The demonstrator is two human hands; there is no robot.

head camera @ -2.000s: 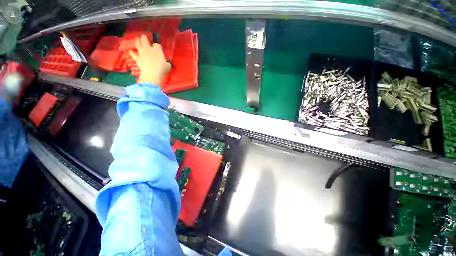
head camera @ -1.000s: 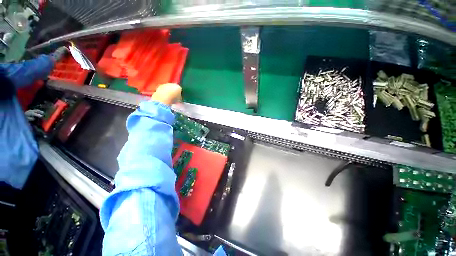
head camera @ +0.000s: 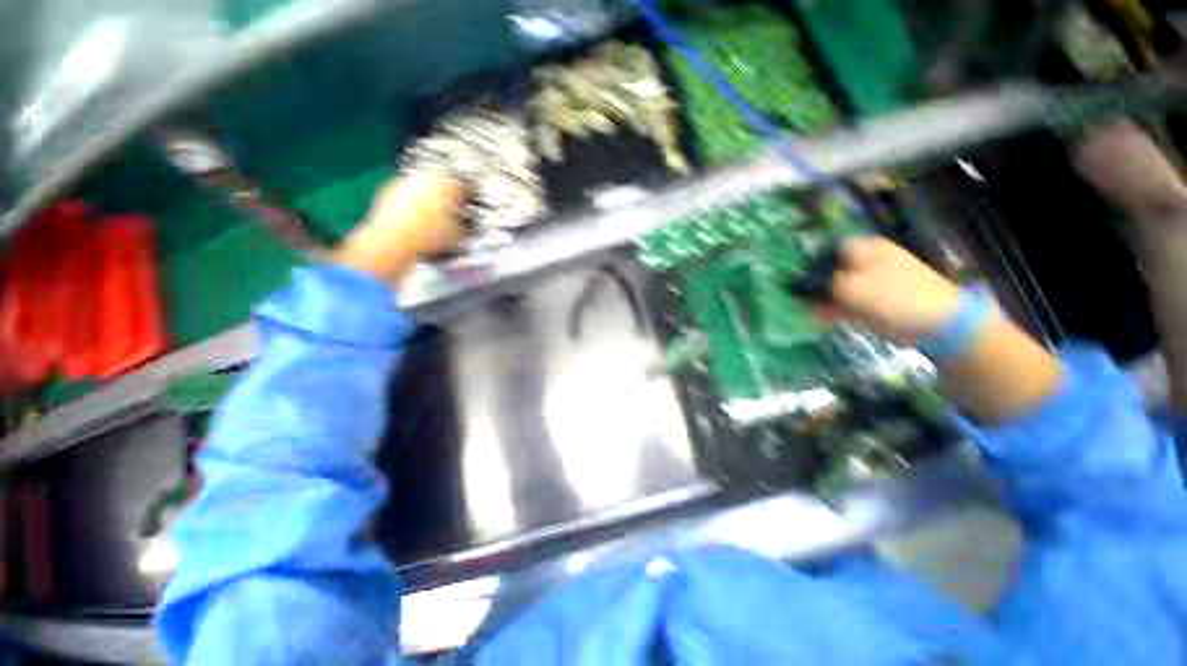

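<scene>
The view is blurred. My left hand (head camera: 414, 219) is at the near left edge of the bin of silvery-white components (head camera: 484, 163); its fingertips are not clear. My right hand (head camera: 892, 289), with black finger cots and a blue wrist band, is over the right part of the large green circuit board (head camera: 749, 319) in its carrier. Whether either hand holds anything cannot be told. A green strip with a row of pale dots (head camera: 723, 228) runs along the board's far side.
Beige-tan components (head camera: 605, 98) and bright green components (head camera: 755, 78) lie to the right of the silvery ones. Red sheets (head camera: 78, 293) are on the shelf at left. A blue cord (head camera: 729, 89) crosses the view. Another person's arm (head camera: 1139, 176) is at the far right. A shiny plate (head camera: 573, 390) lies below the rail.
The view has swung right. My left hand has moved from the red sheets to the silvery components' bin. My right hand has come into view over the green board.
</scene>
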